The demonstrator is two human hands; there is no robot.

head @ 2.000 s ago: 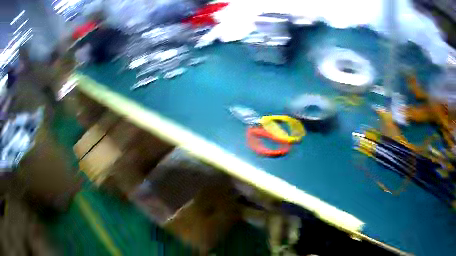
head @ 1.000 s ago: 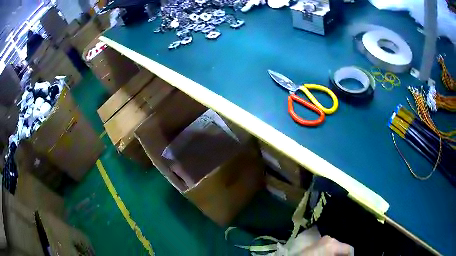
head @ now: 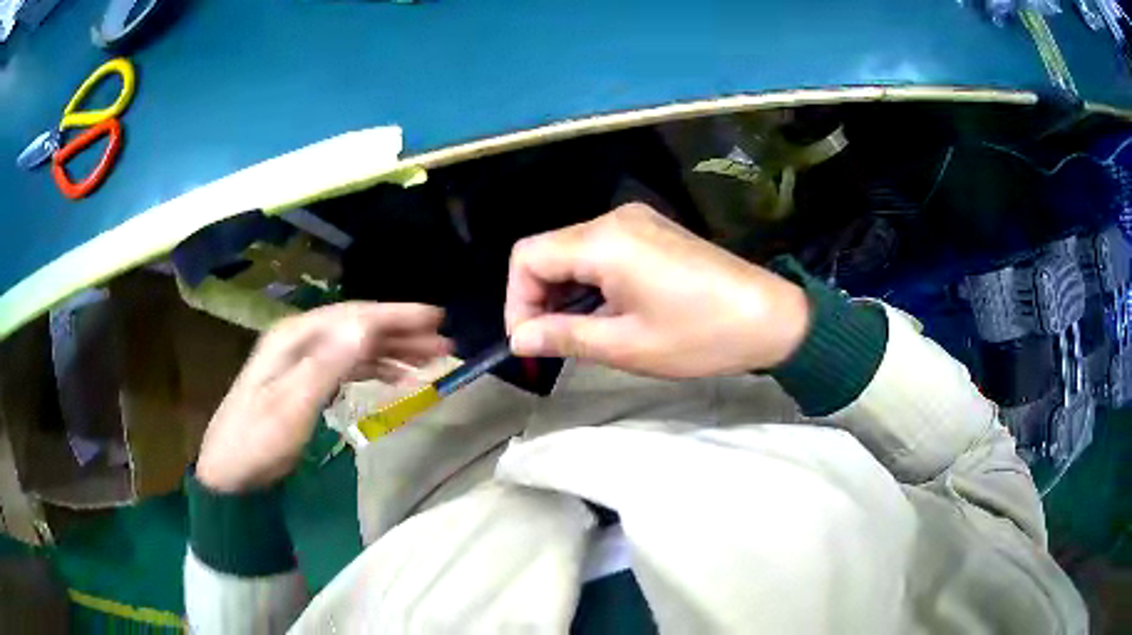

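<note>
A thin black sleeved cable with a yellow end (head: 400,413) slants over my lap, its yellow end down to the left. My right hand (head: 646,298) pinches its dark part between thumb and fingers; the rest of it is hidden by that hand. My left hand (head: 323,372), slightly blurred, is just above and left of the yellow end with its fingers loosely extended. It does not visibly grip anything.
Scissors (head: 93,130) lie at the left of the green-blue bench mat (head: 534,75). The pale taped bench edge (head: 248,199) curves in front of me. Cartons (head: 174,385) are under the bench at left; grey-black motor heads (head: 1043,298) are at right.
The view has swung down from the bench to my lap. Both hands and the held cable now show; one second ago only part of a hand showed at the bottom edge.
</note>
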